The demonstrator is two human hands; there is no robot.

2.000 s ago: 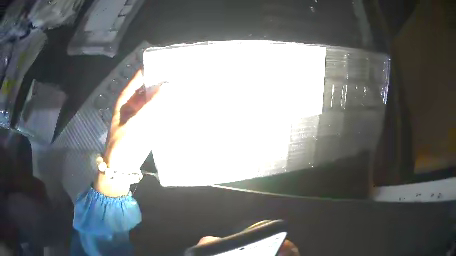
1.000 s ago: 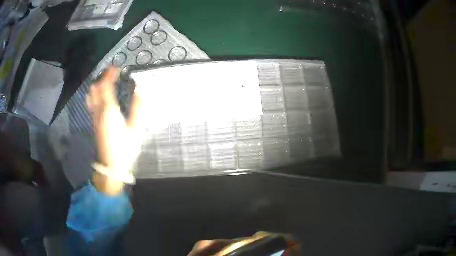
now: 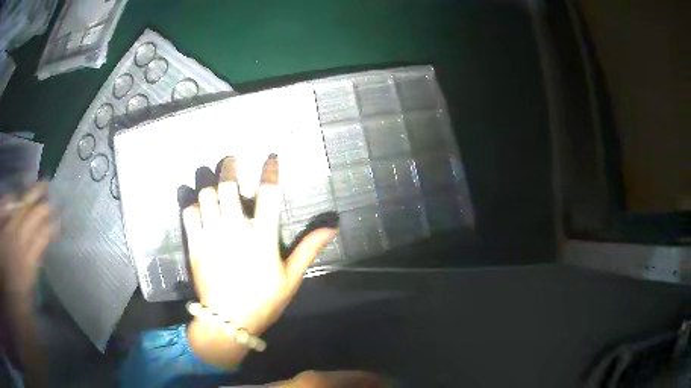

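Note:
A compartment tray (image 3: 386, 151) with square cells lies in front of me, and a glaring white sheet (image 3: 220, 136) covers its upper left part. My left hand (image 3: 242, 250), with a pale bead bracelet, is palm down over the sheet and cells with fingers spread; it grips nothing. My right hand (image 3: 326, 379) shows only as a strip at the bottom edge; its fingers and anything in it are hidden. A ring tray (image 3: 91, 220) with rows of circles lies partly under the compartment tray at left.
Another person's blurred hand (image 3: 26, 235) is at the left edge by a pale pack (image 3: 19, 159). A bagged tray (image 3: 79, 34) lies at upper left on the green tabletop (image 3: 303, 34). A white strip (image 3: 629, 260) and dark loops (image 3: 644, 356) are at right.
The compartment tray has shifted left, over the ring tray. My left hand has moved from its left edge onto it, fingers spread. The smartphone in my right hand has left view. Another person's hand has appeared.

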